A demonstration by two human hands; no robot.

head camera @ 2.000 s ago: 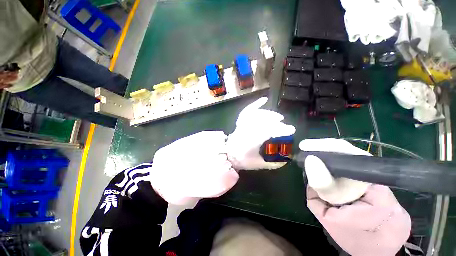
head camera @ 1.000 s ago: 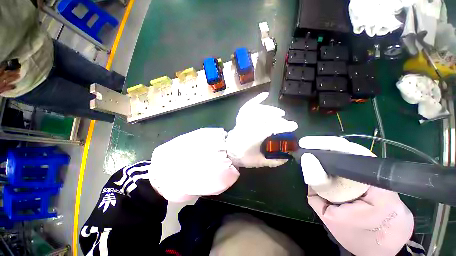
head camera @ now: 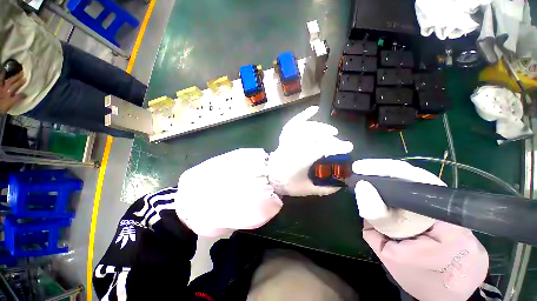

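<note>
My left hand [head camera: 303,154], in a white glove, holds a choke coil [head camera: 331,170] between its fingers. The coil has two copper windings facing up, with a blue edge. My right hand [head camera: 394,197], also gloved, grips a long dark-grey handheld tool [head camera: 465,206]. The tool's narrow front end is at the coil's right side; whether it touches is too small to tell. Behind my left hand lies a silver-white fixture bar [head camera: 200,117]. Two blue-topped seated coils [head camera: 287,73] stand at its right part, and several yellowish seats [head camera: 189,94] show at its left part.
Several waiting coils [head camera: 394,97] with black tops stand in a block by a black box [head camera: 383,20]. White gloves [head camera: 444,17] and a crumpled white cloth [head camera: 499,109] lie right. A pale hose [head camera: 465,167] curves behind the tool. A person [head camera: 53,70] stands left, near blue stools [head camera: 44,193].
The view has shifted slightly, so the bar and waiting coils sit a little higher in the picture. Both hands keep nearly the same pose, with the coil and tool still held together.
</note>
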